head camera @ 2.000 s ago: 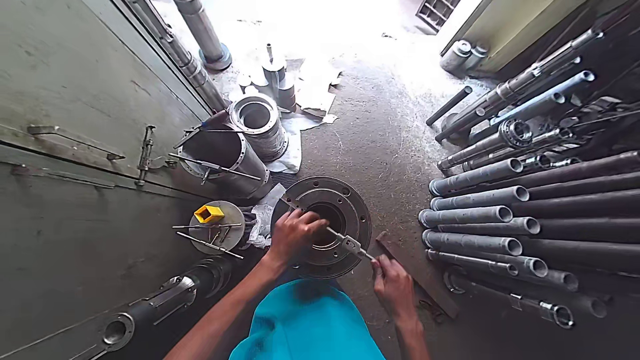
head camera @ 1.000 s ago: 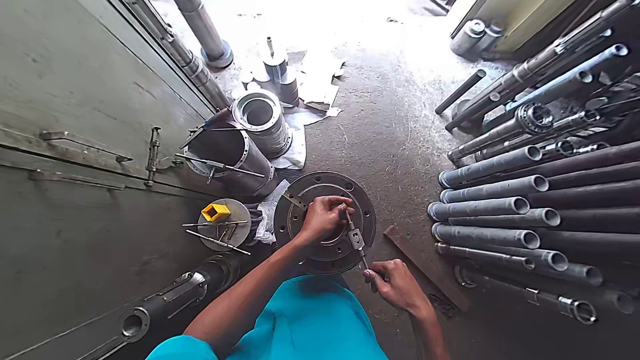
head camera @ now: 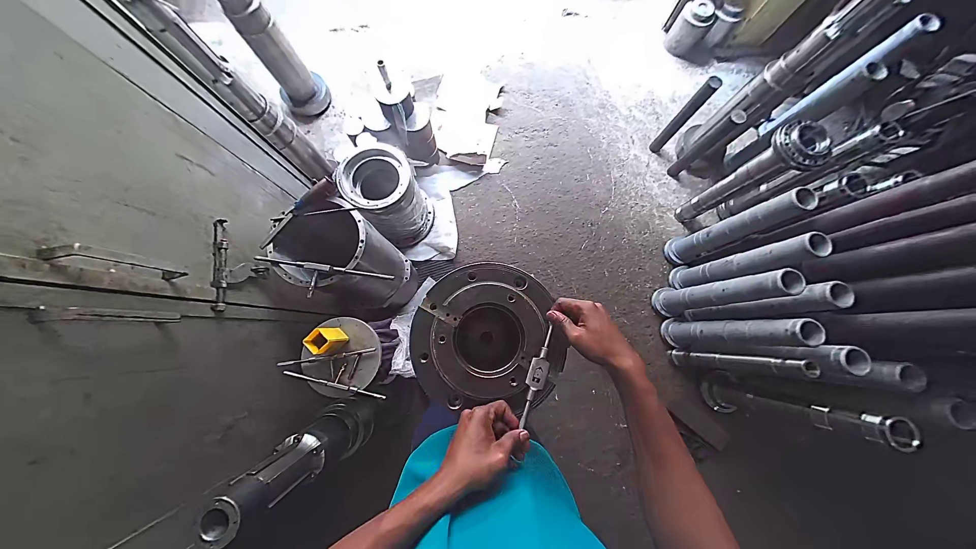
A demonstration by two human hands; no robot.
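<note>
A metal tap wrench (head camera: 537, 374) lies slantwise over the right part of a round steel flange (head camera: 488, 274) with bolt holes and a dark central bore. My left hand (head camera: 484, 446) pinches the wrench's near handle end, close to the teal shirt. Its far handle end is between the fingers of my right hand (head camera: 591, 328), at the flange's right edge. Whether a tap sits under the wrench's body cannot be seen. A small flat metal piece (head camera: 440, 313) rests on the flange's upper left.
Left of the flange, a round plate (head camera: 370, 335) holds a yellow square box (head camera: 325, 340) and thin rods. Behind it stand a wide steel cylinder (head camera: 374, 286) with a tap wrench across its mouth and a flanged cylinder (head camera: 415, 213). Many steel pipes (head camera: 747, 293) are stacked at right.
My right hand has moved up to the flange's right edge, and my left hand has come down toward the shirt. The wrench has turned and now lies farther right over the flange.
</note>
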